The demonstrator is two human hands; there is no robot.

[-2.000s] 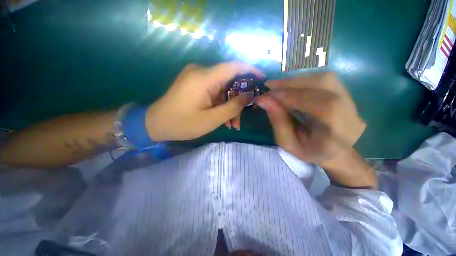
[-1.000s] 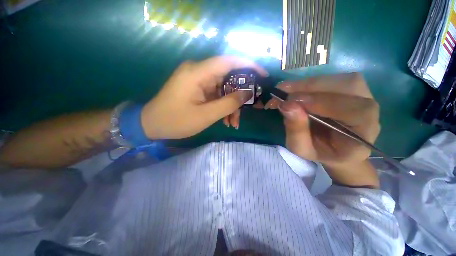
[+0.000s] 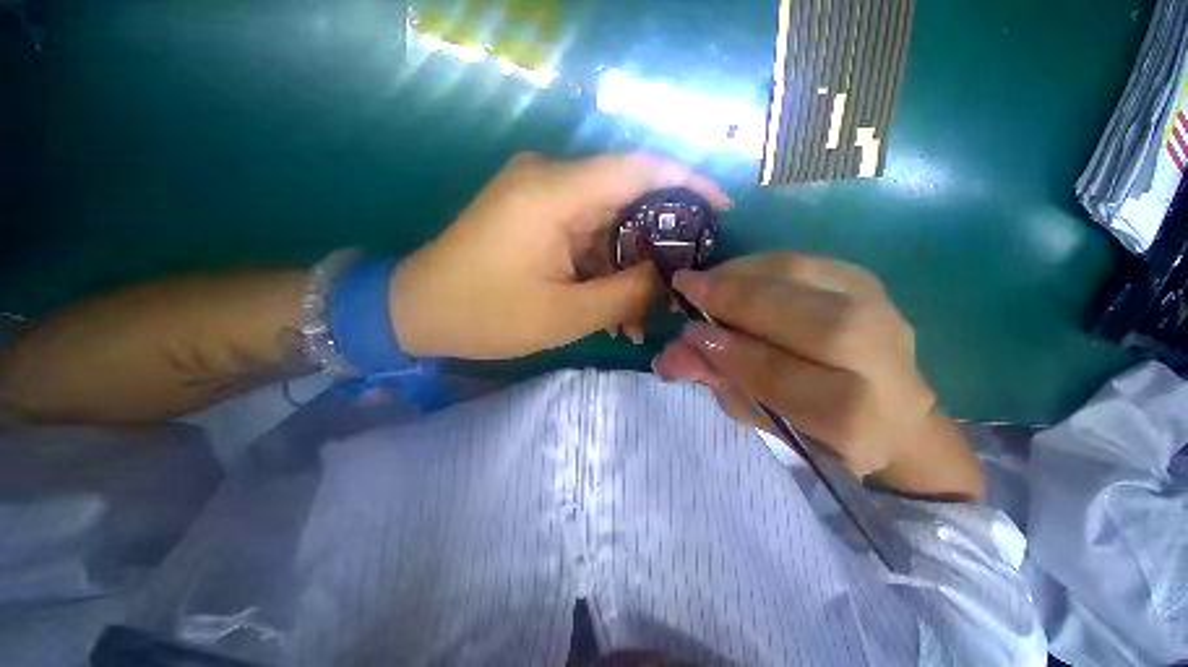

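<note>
A round black watch housing point(image 3: 668, 224) with a shiny circuit board and a small white square inside is held above the green bench mat. My left hand point(image 3: 521, 267) grips it from the left, with fingers behind it and the thumb at its lower left edge. My right hand point(image 3: 808, 345) holds slim metal tweezers point(image 3: 810, 450), their shaft pointing down to the right. The dark tip reaches the lower part of the housing. Whether the tip pinches anything cannot be told.
A striped adhesive sheet point(image 3: 814, 78) with pale gaps lies behind my hands. A yellow sheet point(image 3: 502, 29) lies in glare left of it. A stack of white bags or papers point(image 3: 1127, 156) stands at the far right, beside a black tray point(image 3: 1146, 293). A blue strap point(image 3: 365, 313) is on my left wrist.
The tweezers have swung to a steeper angle, and their tip has moved from beside the housing to its lower part. My right hand has moved left and lower. The housing has shifted slightly right.
</note>
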